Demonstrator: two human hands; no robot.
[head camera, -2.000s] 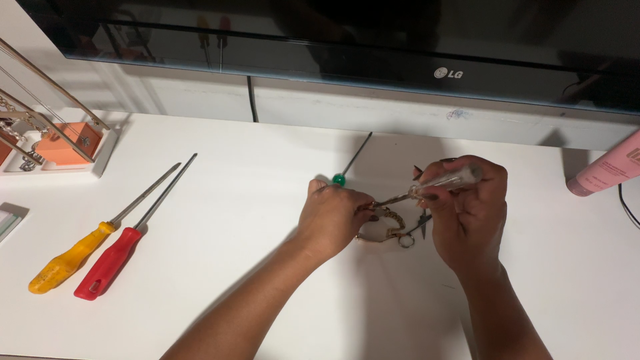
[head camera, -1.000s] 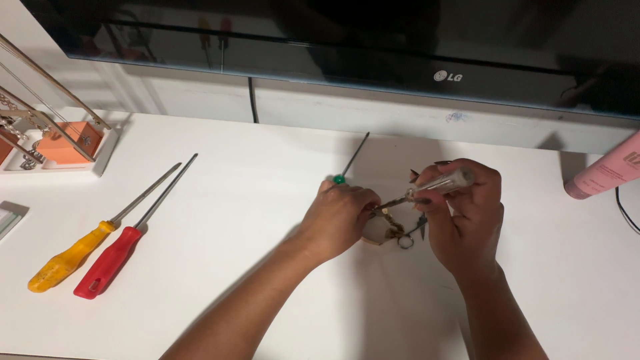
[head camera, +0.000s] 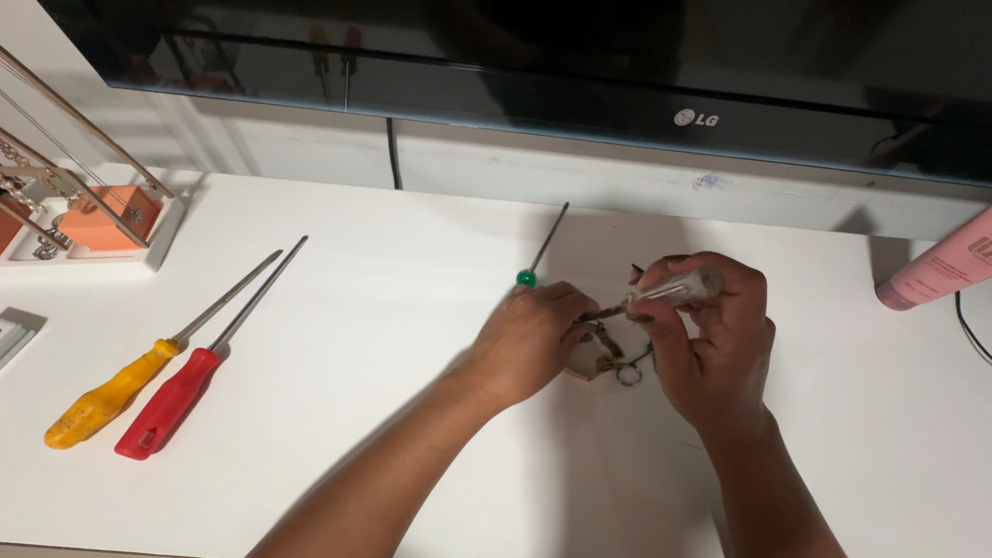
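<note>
My right hand (head camera: 709, 341) grips the clear handle of a screwdriver (head camera: 682, 287), whose shaft points left toward my left hand. My left hand (head camera: 531, 341) is closed on part of a brownish metal-and-strap item (head camera: 608, 341), perhaps a bracelet or keychain; my fingers hide much of it. A metal ring (head camera: 628, 375) hangs from that item between the hands. Just beyond my left hand lies a screwdriver with a green handle (head camera: 526, 277), mostly covered by the hand. Far to the left, a yellow-handled screwdriver (head camera: 116, 399) and a red-handled screwdriver (head camera: 170, 403) lie side by side on the white table (head camera: 310, 325).
A black LG television (head camera: 542, 101) spans the back, with a dark cable (head camera: 394, 155) below it. A jewelry stand (head camera: 167, 232) with an orange box (head camera: 112, 221) stands at the left. A pink tube (head camera: 942, 263) is at the right, near a thin black cable (head camera: 965, 325).
</note>
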